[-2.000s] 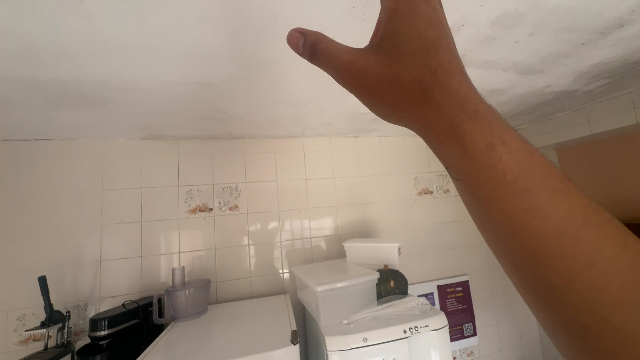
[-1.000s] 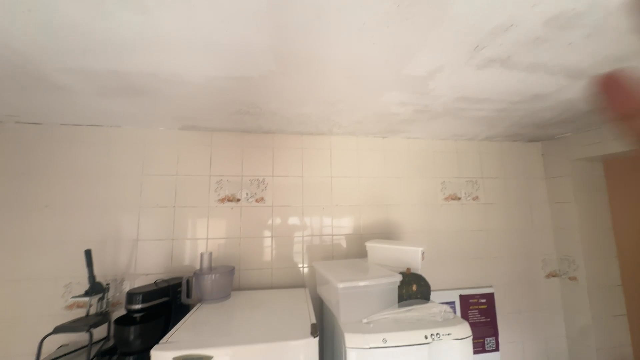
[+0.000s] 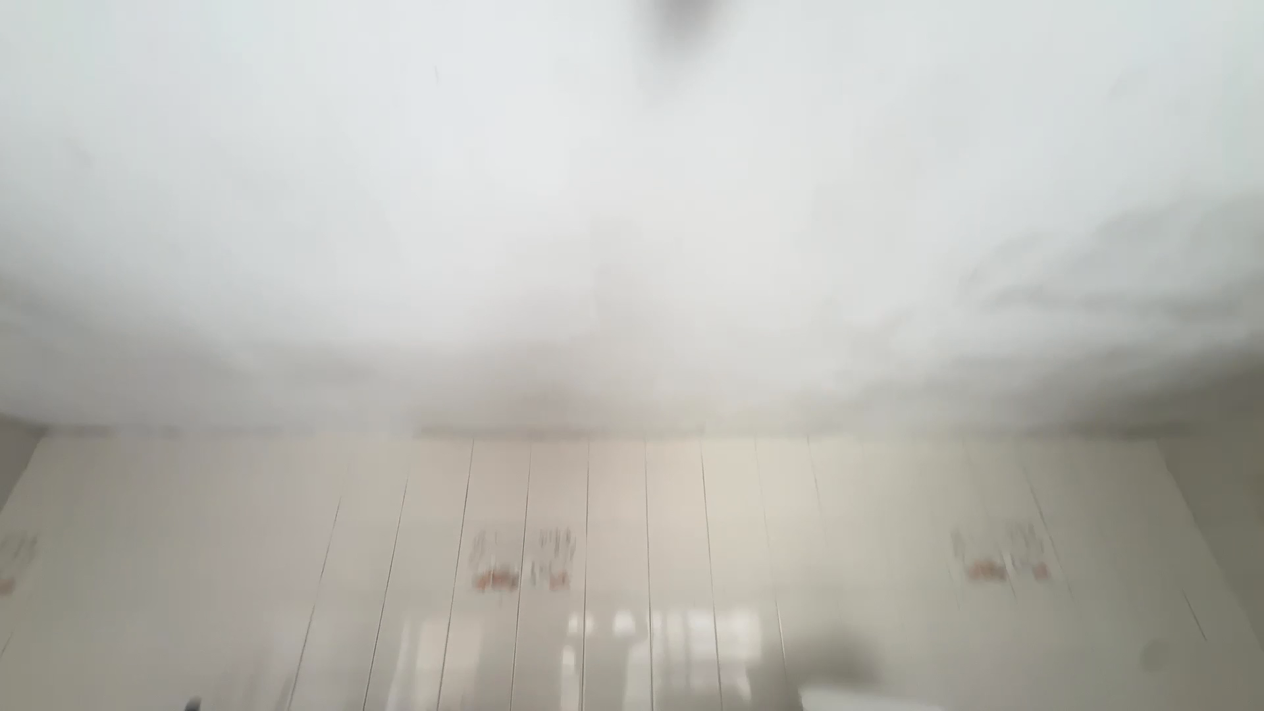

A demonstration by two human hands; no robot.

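Neither of my hands is in the head view. The white ceiling (image 3: 612, 217) fills the upper part of the picture, with darker, uneven patches at its right side. A blurred dark shape (image 3: 683, 20) shows at the top edge, too smeared to identify. Below the ceiling runs a wall of pale tiles (image 3: 617, 513), with decorated tiles (image 3: 521, 561) left of the middle and another decorated pair (image 3: 1002, 553) to the right. Motion blur softens the whole view.
At the bottom edge, the top of a white box-like object (image 3: 859, 700) just shows, and a small dark tip (image 3: 194, 704) stands at the lower left. Window light reflects off the tiles. The ceiling meets side walls at both far corners.
The view has tilted up, so the appliances have dropped out of the picture. The raised hand and forearm from two seconds ago, a blur at the right edge one second ago, are gone.
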